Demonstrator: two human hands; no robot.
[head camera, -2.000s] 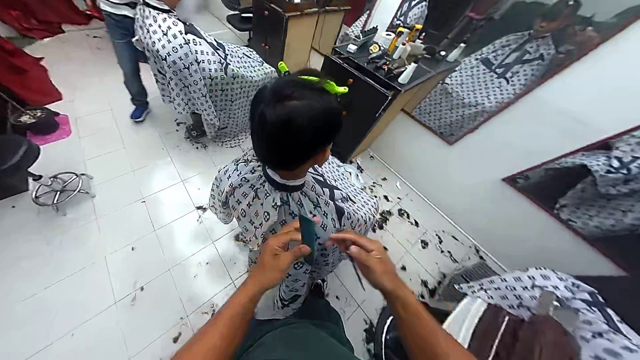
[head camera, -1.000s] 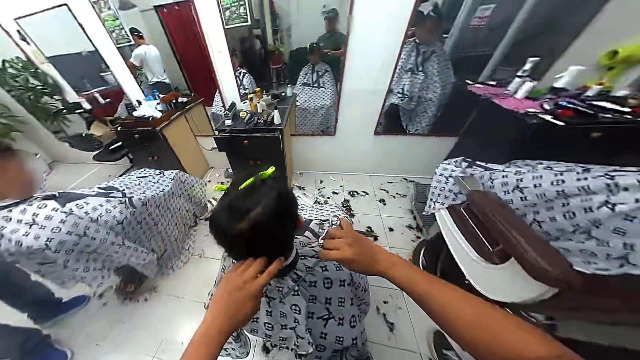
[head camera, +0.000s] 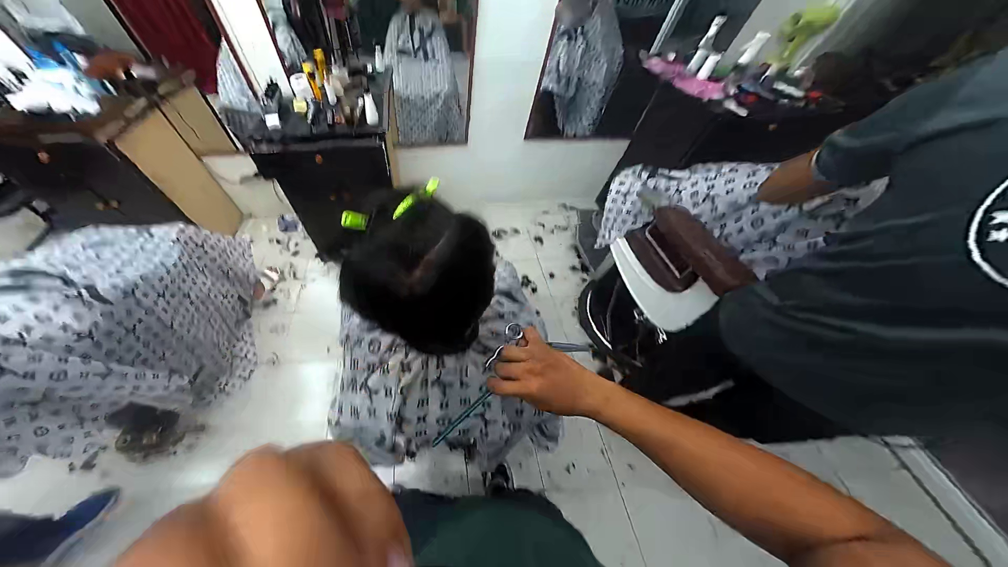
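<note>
A seated person's dark-haired head (head camera: 421, 276) is seen from above and behind, with bright green hair clips (head camera: 405, 206) at the front. A patterned barber cape (head camera: 417, 394) covers the shoulders. Over the cape's right side, my right hand (head camera: 539, 374) holds hair scissors (head camera: 513, 334) by the finger rings, their blades pointing right. A thin dark green comb (head camera: 465, 416) sticks out below the same hand, down to the left. My left hand (head camera: 276, 504) is raised close to the camera, blurred, with curled fingers; whether it holds anything is hidden.
On the right a person in a dark shirt (head camera: 890, 260) stands beside a barber chair's brown armrest (head camera: 701, 248). Another caped person (head camera: 126, 315) sits at left. Ahead stand a black cabinet (head camera: 315, 169) with bottles and wall mirrors. Cut hair lies on the tiled floor (head camera: 299, 315).
My left hand has left the seated person's neck and come up near the camera. My right hand has drawn back from the neck. A person in a dark shirt has come into view at right.
</note>
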